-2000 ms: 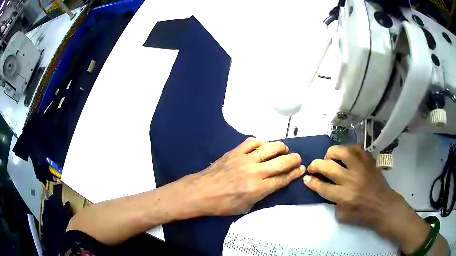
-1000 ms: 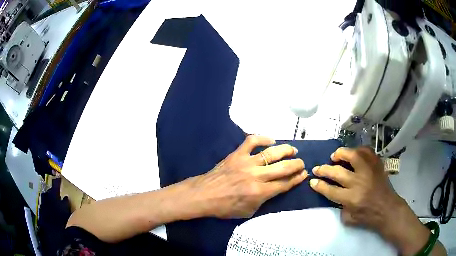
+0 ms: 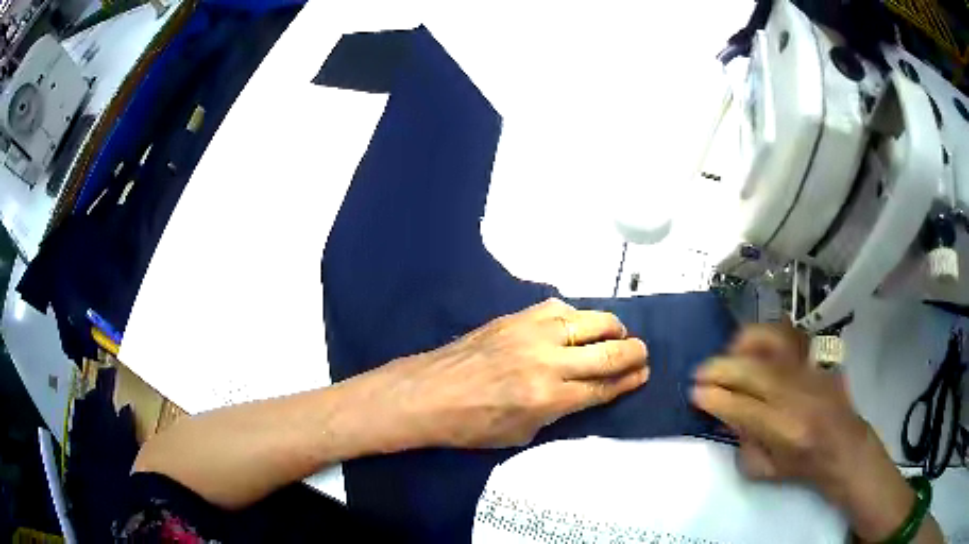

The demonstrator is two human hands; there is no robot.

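Observation:
The dark navy garment panel (image 3: pixel 409 202) lies on the white table, its angular tip at the top and its lower part extending right towards the machine. My left hand (image 3: pixel 558 367) lies on the panel, fingers bent and close together, fingertips pressing on the cloth. My right hand (image 3: pixel 770 393) is blurred at the panel's right end, fingertips at the cloth; whether they grip it cannot be told. The cloth under and between the hands is partly hidden. The sewing machine head (image 3: pixel 813 149) stands just beyond my right hand; the needle area is mostly hidden.
Black-handled scissors (image 3: pixel 937 409) lie right of the machine. Dark cut pieces (image 3: pixel 149 159) with pale tags are in a blue-edged tray at upper left. Dark cloth hangs by a cardboard box (image 3: pixel 143 398) at lower left. The white table (image 3: pixel 244 266) has printed marks near its front edge.
My right hand has moved right, away from my left fingertips, and is now blurred. More cloth shows between the hands. My left hand stays pressed on the panel.

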